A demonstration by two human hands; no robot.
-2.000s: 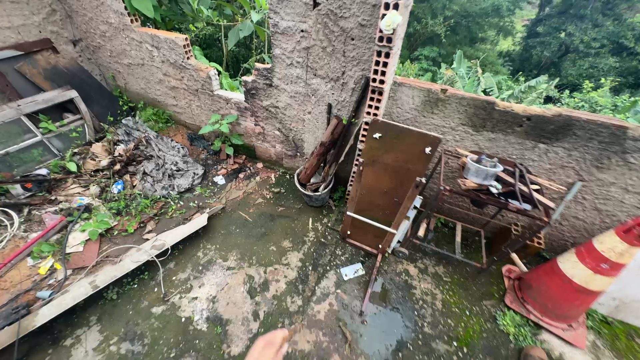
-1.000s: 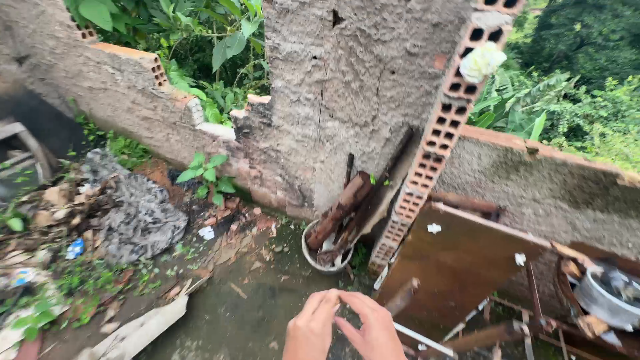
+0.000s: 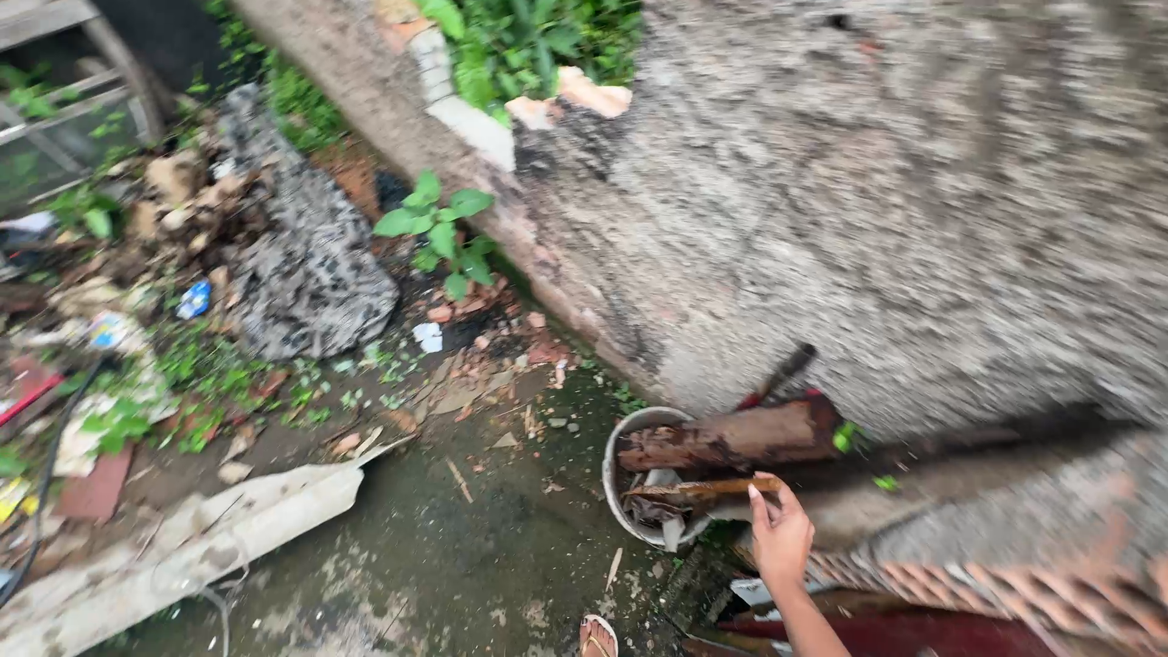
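My right hand (image 3: 782, 534) pinches the end of a thin strip of brown wood (image 3: 703, 487) between thumb and fingers. The strip's other end lies inside a round whitish bucket (image 3: 610, 474) standing at the foot of the wall. Beside the strip, a thick reddish-brown piece of wood (image 3: 739, 436) leans out of the bucket, with a dark, narrow stick (image 3: 785, 370) behind it. Crumpled dark scraps (image 3: 650, 511) lie in the bucket. My left hand is out of view.
A rough plastered wall (image 3: 867, 201) rises behind the bucket. At left lie a grey crumpled cloth (image 3: 310, 283), rubble, litter and a long pale board (image 3: 210, 538). Broken hollow bricks (image 3: 985, 593) edge the lower right. A sandalled foot (image 3: 598, 636) stands on the wet floor.
Both hands were close together and appeared empty one second ago. My right hand has since reached the bucket and taken hold of the wood strip; my left hand has left view. The view has turned and moved nearer.
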